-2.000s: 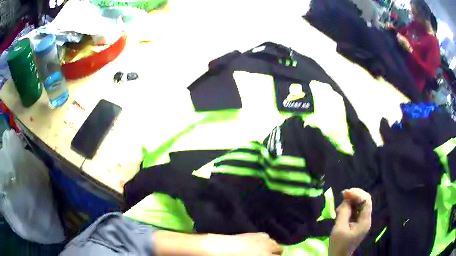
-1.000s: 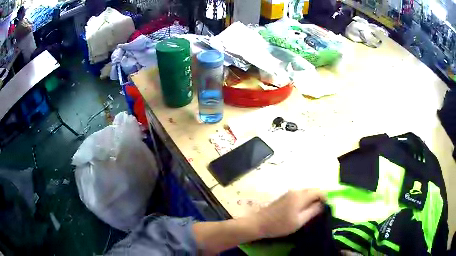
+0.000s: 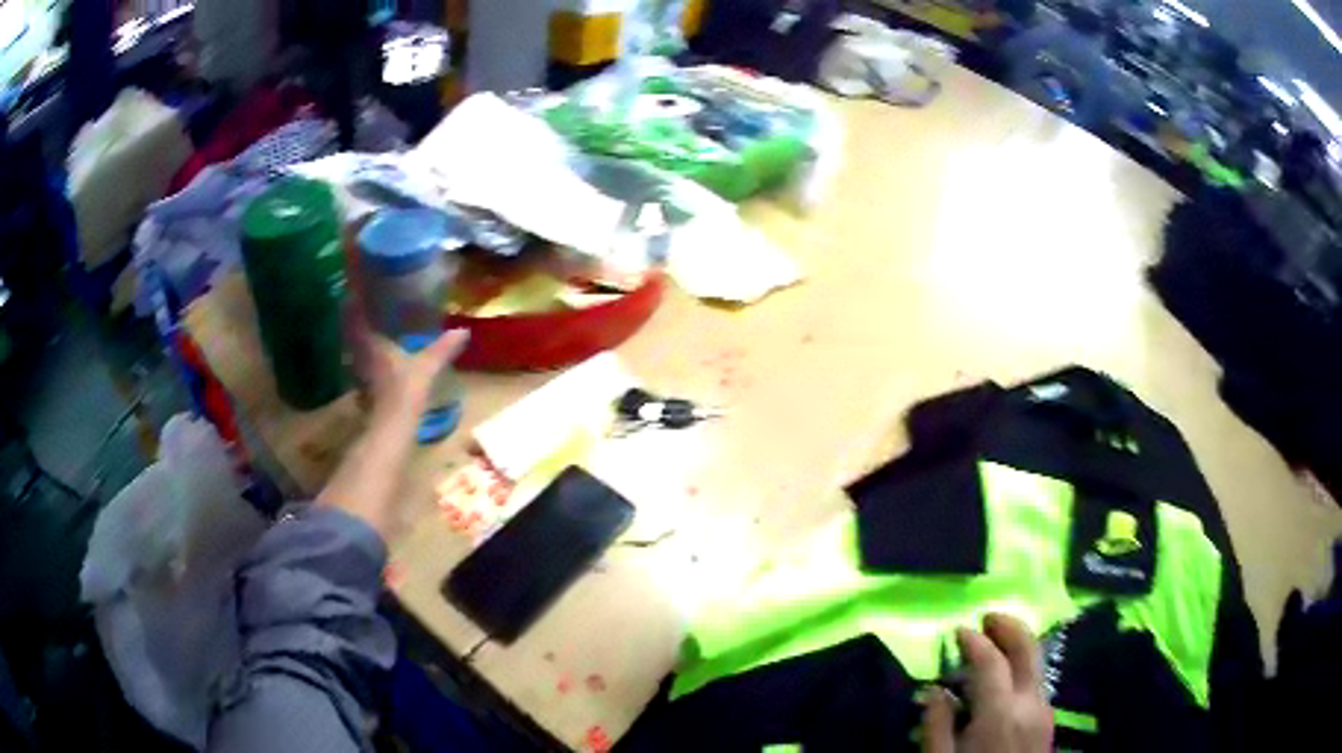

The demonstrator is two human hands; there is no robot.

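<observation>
My left hand (image 3: pixel 400 386), blurred, is at the blue water bottle (image 3: pixel 405 265). Its thumb lies across the front and the fingers are at the left side; whether they grip it is unclear. The bottle stands upright beside a green flask (image 3: pixel 292 294). My right hand (image 3: pixel 993 689) is at the bottom edge over the black and neon-green top (image 3: pixel 795 611), fingers curled around a small dark tool, apparently thread snips (image 3: pixel 952 665). The top lies spread out, with its logo panel (image 3: pixel 1116 547) and black collar showing.
A black phone (image 3: pixel 540 553) and keys (image 3: pixel 658 411) lie on the pale table (image 3: pixel 883 250). A red tray (image 3: pixel 567 327) with papers is right of the bottle, a green plastic package (image 3: pixel 684 133) behind. Dark cloth (image 3: pixel 1251 316) is at the right. A white bag (image 3: pixel 162 574) hangs at the left edge.
The view has swung left, then partly back right. My left hand has left the garment and moved to the bottle. My right hand, out of view one second ago, shows again over the top.
</observation>
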